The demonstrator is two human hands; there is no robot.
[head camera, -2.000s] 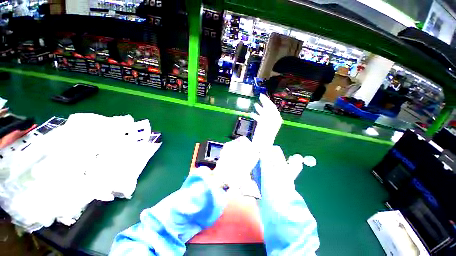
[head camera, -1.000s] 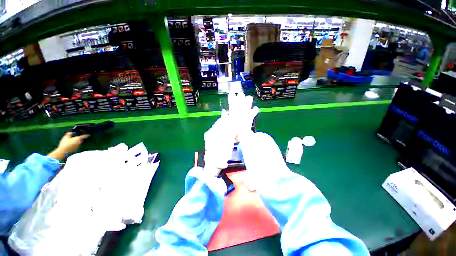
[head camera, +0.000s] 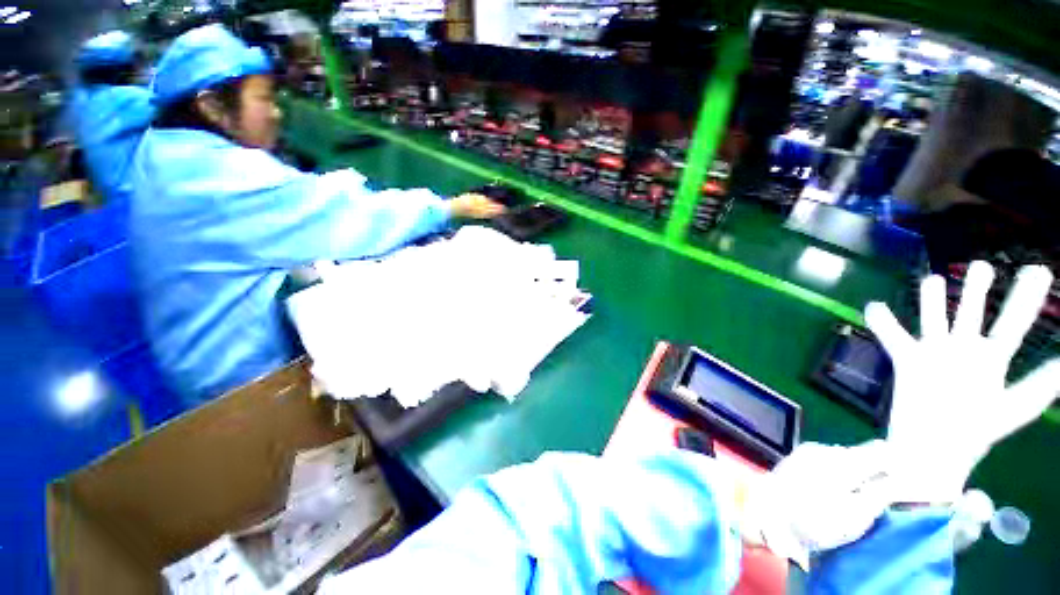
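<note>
My right hand [head camera: 965, 372], in an overexposed white glove, is raised at the right with its fingers spread and empty. My left hand [head camera: 828, 494], also gloved, is at the right wrist with its fingers closed at the glove cuff; finger detail is washed out. A black tablet [head camera: 738, 404] with a grey-white screen border lies just left of the hands on the red-pink mat [head camera: 761, 572]. A small black block [head camera: 695, 442], likely the dongle, lies in front of it. Another tablet [head camera: 851, 370] lies behind, partly covered by my right hand.
A heap of white bags [head camera: 436, 314] lies on the left of the bench. An open carton [head camera: 174, 471] stands below it. A person in blue [head camera: 233, 233] reaches to dark units [head camera: 535, 219] farther back. A white bottle [head camera: 972, 514] with open cap is beside my right wrist.
The view has swung left, bringing the person and carton into sight. My hands, earlier together over the mat, now show at the right, with the right fingers spread. The tablet is uncovered.
</note>
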